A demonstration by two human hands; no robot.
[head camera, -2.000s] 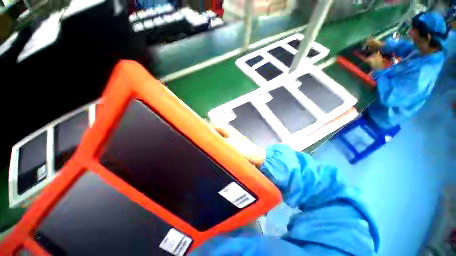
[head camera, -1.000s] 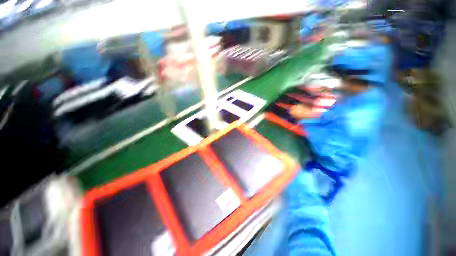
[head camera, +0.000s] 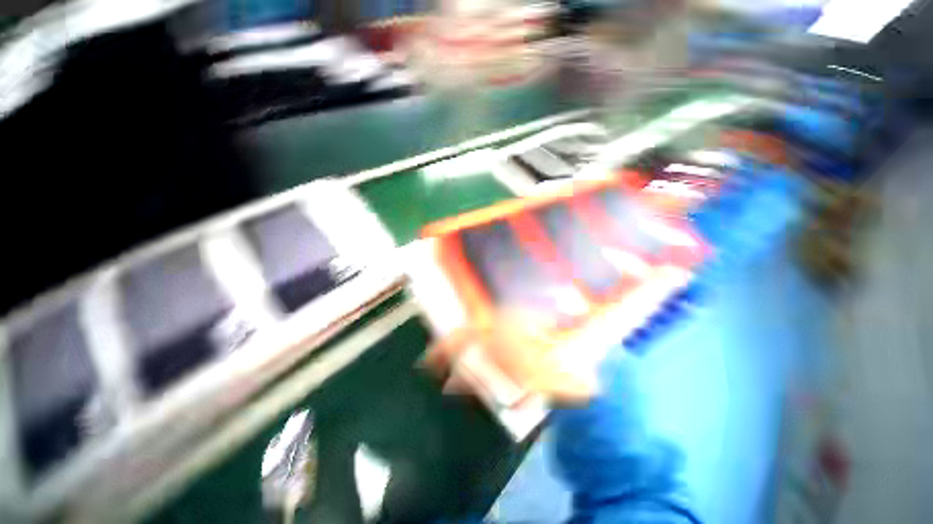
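The red foam tray (head camera: pixel 527 227) lies on white foam at the right part of the bench, with dark panels (head camera: pixel 496 264) in its three recesses. My right hand (head camera: pixel 547 366) is blurred at the tray's near edge, with its blue sleeve coming from below. Whether its fingers grip the tray cannot be told. My left hand is not in view. A white foam tray (head camera: pixel 215 261) with three dark panels (head camera: pixel 169 287) lies at the left, on top of other layers.
A small whitish bottle with a shiny top (head camera: pixel 290 455) stands on the dark green bench (head camera: pixel 353 394), beside a white scrap (head camera: pixel 371 479). Another white tray (head camera: pixel 512 169) lies farther back. A person in blue (head camera: pixel 752 210) is at the right. A large black mass (head camera: pixel 113 154) fills the upper left.
The head view has swung, and the red tray now shows smaller and farther right than one second ago. The left white tray, bottle and scrap have come into view. The tilted red tray from two seconds ago now lies down.
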